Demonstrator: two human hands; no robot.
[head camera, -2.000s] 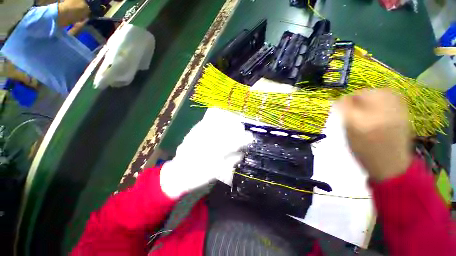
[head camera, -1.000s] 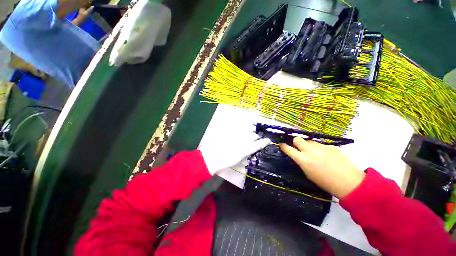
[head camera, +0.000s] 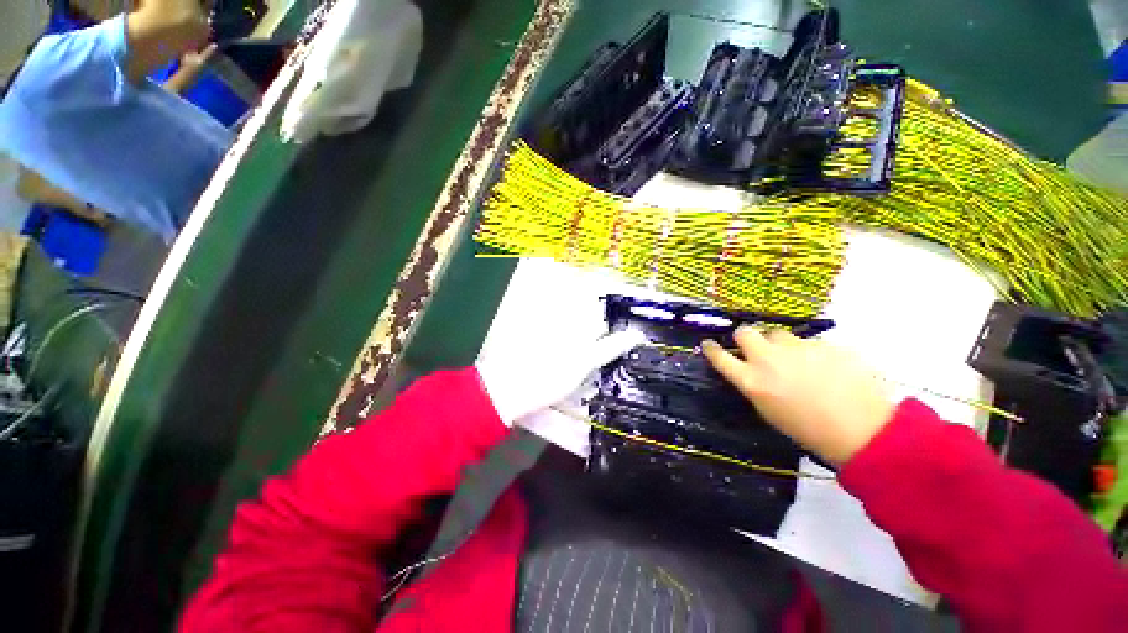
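Observation:
A black plastic housing (head camera: 693, 433) lies in front of me, its edge with oval openings facing away. A thin yellow-green wire (head camera: 674, 348) runs across it just below that edge, between my hands, and comes out right of my right hand. My left hand (head camera: 544, 369), in a white glove, has its fingertips on the wire's left part at the housing. My bare right hand (head camera: 810, 386) has its fingertips on the wire and housing; its palm side is hidden. A second wire (head camera: 693, 455) lies across the lower part of the housing.
A white sheet (head camera: 922, 297) is under the housing. A banded wire bundle (head camera: 668, 247) and loose wires (head camera: 990, 210) lie beyond, with spare housings (head camera: 742, 111) behind. A black box (head camera: 1045, 352) and green glue gun (head camera: 1112, 470) are right. A rusty rail (head camera: 427, 241) borders the belt; a person's blue sleeve (head camera: 111, 124) shows beyond.
Since the oldest frame, my right hand has come down from the right onto the housing. The wire near the openings now shows between my hands and sticks out to the right.

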